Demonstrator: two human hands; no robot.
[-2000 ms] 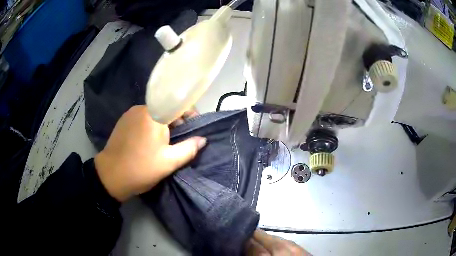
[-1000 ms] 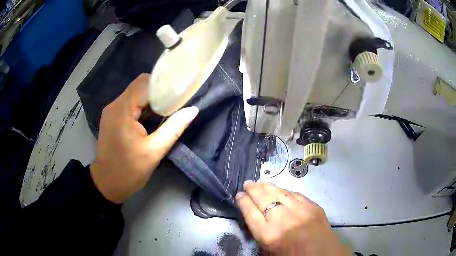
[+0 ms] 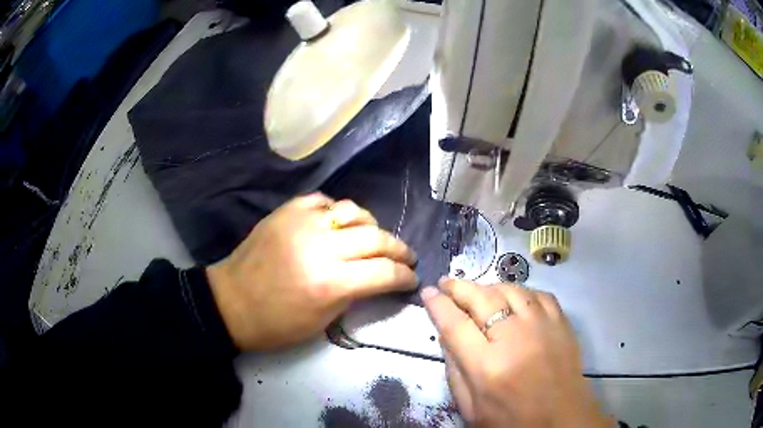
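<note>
A dark denim garment piece point(image 3: 226, 159) lies on the machine bed point(image 3: 636, 309), left of and partly under the machine head point(image 3: 535, 92). Its right edge is at the round needle plate point(image 3: 475, 247). My left hand point(image 3: 314, 272) lies on the cloth, with its fingertips at the cloth's near edge. My right hand point(image 3: 514, 355), with a ring, has thumb and fingertips at the same near corner, just in front of the needle plate. The two hands' fingertips nearly touch and pinch the edge. The presser foot is hard to make out.
A cream oval lamp-like paddle point(image 3: 335, 84) hangs over the cloth, left of the head. A ribbed tension knob point(image 3: 550, 244) is low on the head. A small dark forked tool point(image 3: 690, 211) lies at right. Something blue point(image 3: 84, 42) and dark cloth are at far left.
My left hand has moved right and down to the cloth's near edge beside my right hand. The denim's folded strip has been turned under or away, and the cloth lies flatter.
</note>
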